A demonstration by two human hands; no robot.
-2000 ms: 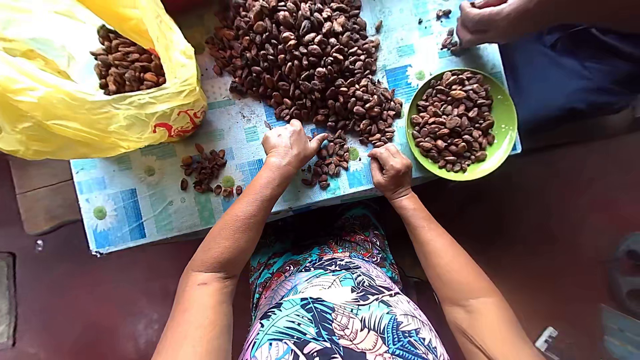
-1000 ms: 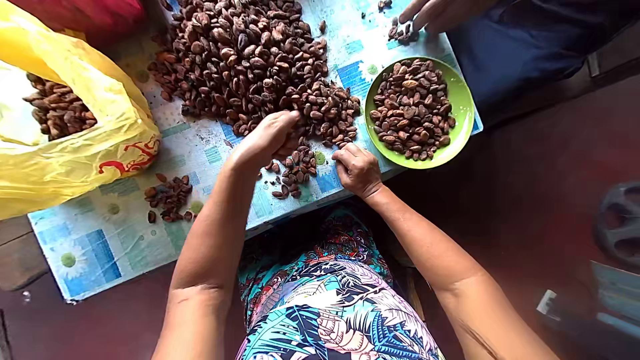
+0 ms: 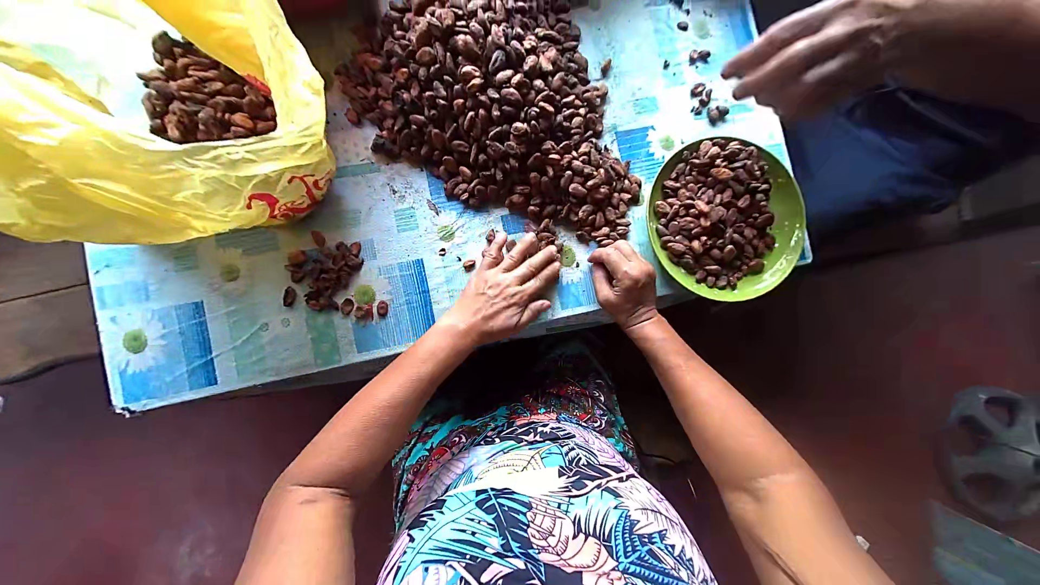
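A large heap of brown cacao beans [image 3: 504,106] lies on a table with a blue and white flowered cloth [image 3: 244,341]. My left hand [image 3: 505,294] rests palm down with fingers spread over some beans at the heap's near edge. To its right my right hand [image 3: 624,280] is curled beside the heap; whether a bean is inside its fingers is hidden. A green plate [image 3: 784,260] of cacao beans [image 3: 715,213] stands right of the heap. A small pile of darker beans or shell pieces [image 3: 325,275] lies to the left of my left hand.
A yellow plastic bag [image 3: 187,191] holding more beans [image 3: 203,97] stands at the left. Another person's hand [image 3: 812,61] hovers at the upper right near a few scattered beans [image 3: 707,106]. The table's near edge runs just in front of my body.
My left hand has gone from bent fingers at the heap's edge to lying flat with its fingers spread. The other person's hand has lifted away from the scattered beans.
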